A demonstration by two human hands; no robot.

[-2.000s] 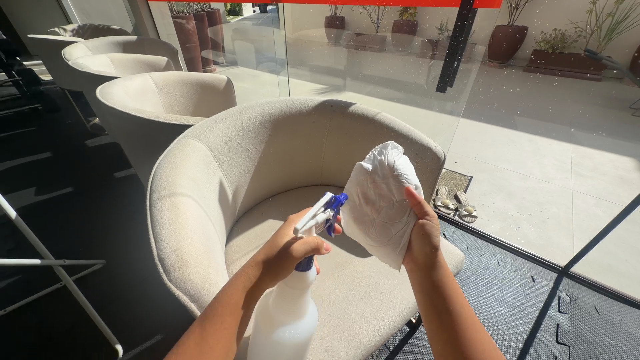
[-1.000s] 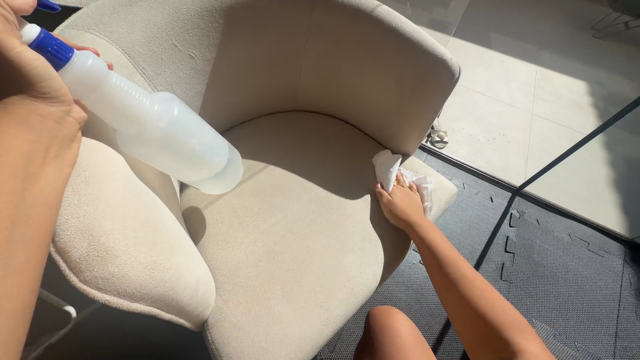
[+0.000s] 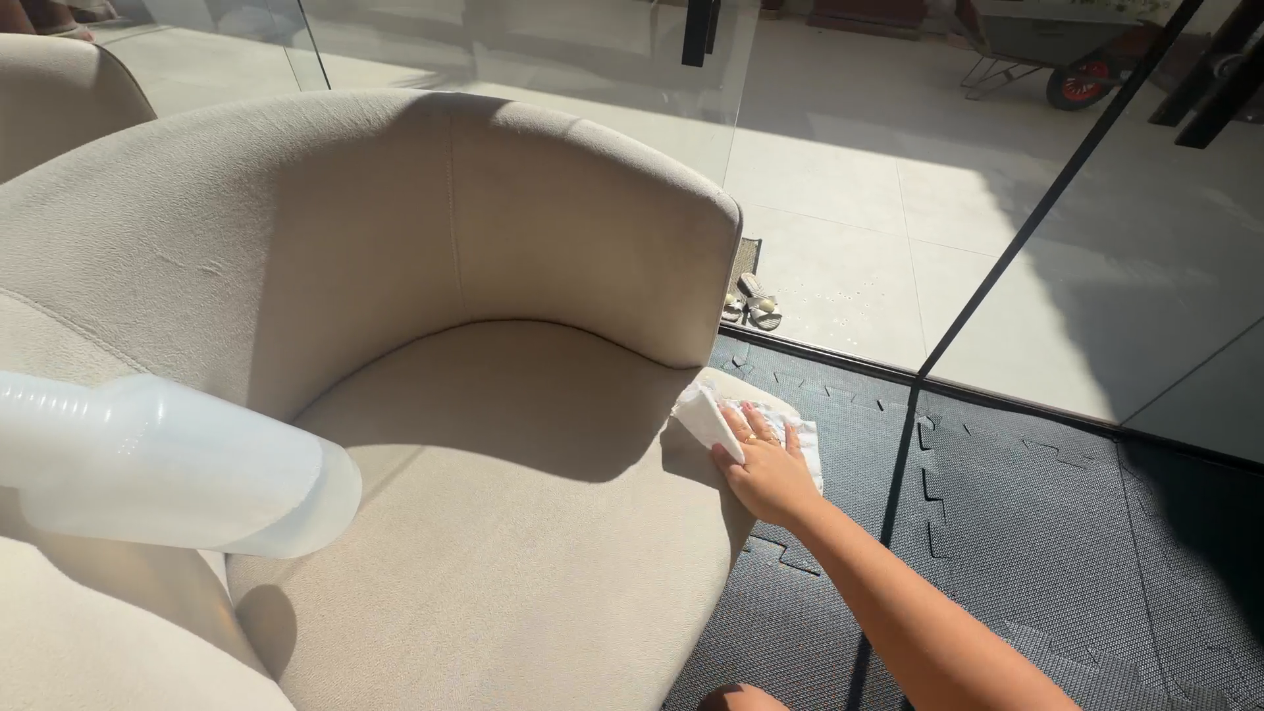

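Observation:
My right hand (image 3: 775, 479) presses a crumpled white cloth (image 3: 713, 423) onto the right edge of the seat of a beige upholstered armchair (image 3: 494, 553), just below the end of its curved backrest (image 3: 583, 217). A ring shows on one finger. At the left, a translucent white plastic spray bottle (image 3: 188, 464) with some liquid inside lies tilted over the chair's left side, its base toward the seat. Its trigger head is outside the view, and so is my left hand.
Another beige chair (image 3: 59, 99) stands at the far left. Behind are glass panels with a black handle (image 3: 699, 35), sandals (image 3: 758, 301) on the pale tiles and a wheelbarrow (image 3: 1047, 49). Dark interlocking foam mats (image 3: 1017, 533) cover the floor. A knee (image 3: 741, 697) shows at the bottom.
Two seconds ago both hands were raised before the chair with bottle and cloth; the cloth is now down on the seat's right edge. My left hand has gone out of view. The view has shifted.

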